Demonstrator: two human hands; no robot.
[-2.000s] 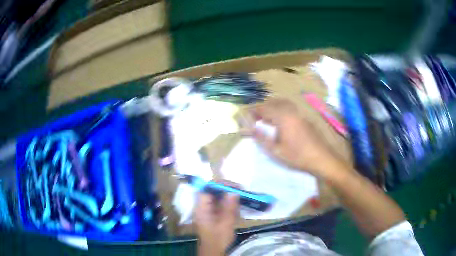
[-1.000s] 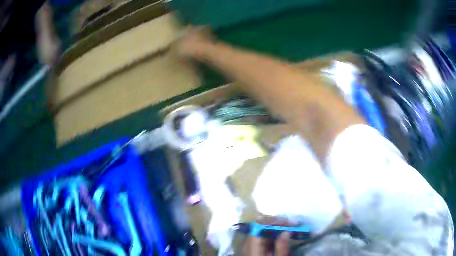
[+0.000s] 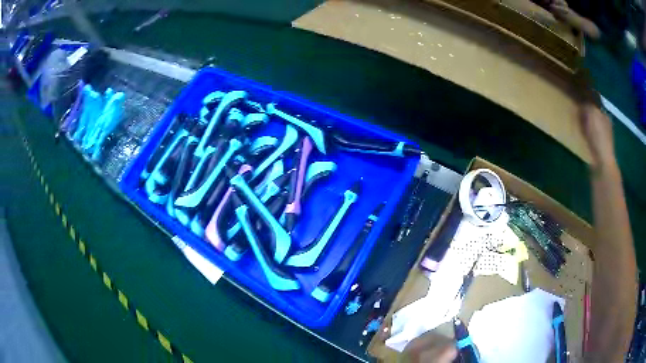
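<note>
A black and teal pen (image 3: 464, 340) points upward at the bottom edge. My left hand (image 3: 431, 349), cut off by that edge, is closed against its left side, its grip partly hidden. Another black and teal pen part (image 3: 559, 333) lies at the right side of the white paper (image 3: 513, 330). My right forearm stretches up the right side. My right hand (image 3: 593, 117) is blurred at the edge of the large cardboard (image 3: 432, 49), and its fingers are unclear. Small shiny specks lie on that cardboard.
A blue bin (image 3: 404, 205) holds several teal and pink casings. The cardboard tray (image 3: 407, 294) holds a white tape roll (image 3: 482, 196), thin dark and green parts (image 3: 538, 234) and papers. Teal pieces (image 3: 99, 117) lie at upper left. Another person's hand (image 3: 570, 18) shows at top right.
The view has swung left, so the bin is central and the tray is at lower right. My right hand first left the paper and now remains out by the cardboard beyond the tray.
</note>
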